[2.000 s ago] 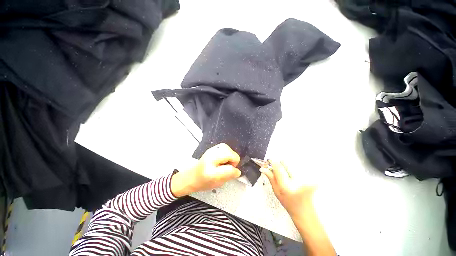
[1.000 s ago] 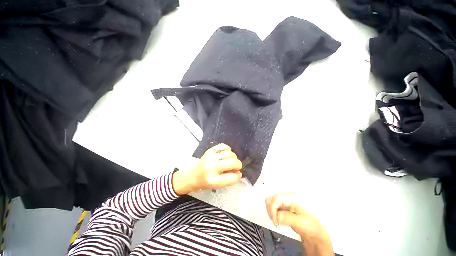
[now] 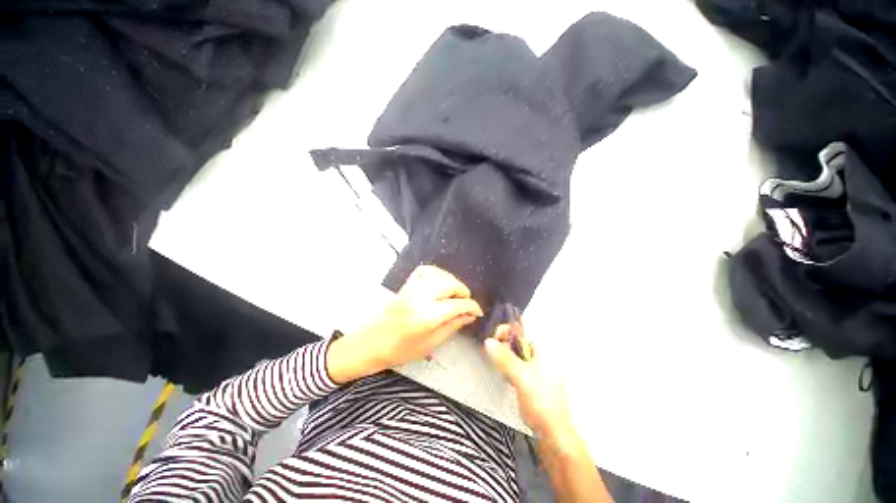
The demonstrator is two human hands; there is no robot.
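Dark charcoal trousers [image 3: 491, 108] lie bunched on the white table, with their lower end at the near edge. My left hand [image 3: 427, 314] pinches that lower end between thumb and fingers. My right hand [image 3: 516, 359] is just right of it at the same end of the cloth, with its fingers curled around something small and dark. Thread snips may be in it, but the blades cannot be made out. The very end of the cloth is partly hidden between the hands.
A large heap of dark garments [image 3: 128, 147] hangs over the table [image 3: 668, 295] on the left. Another dark heap [image 3: 806, 305] lies on the right, with a curled grey-white striped waistband [image 3: 813, 185]. Yellow-black floor tape [image 3: 150, 432] shows at the lower left.
My right hand has come back up from lower right to the trousers' near end. My left hand still holds there, with its fingers more extended. The whole view has shifted slightly.
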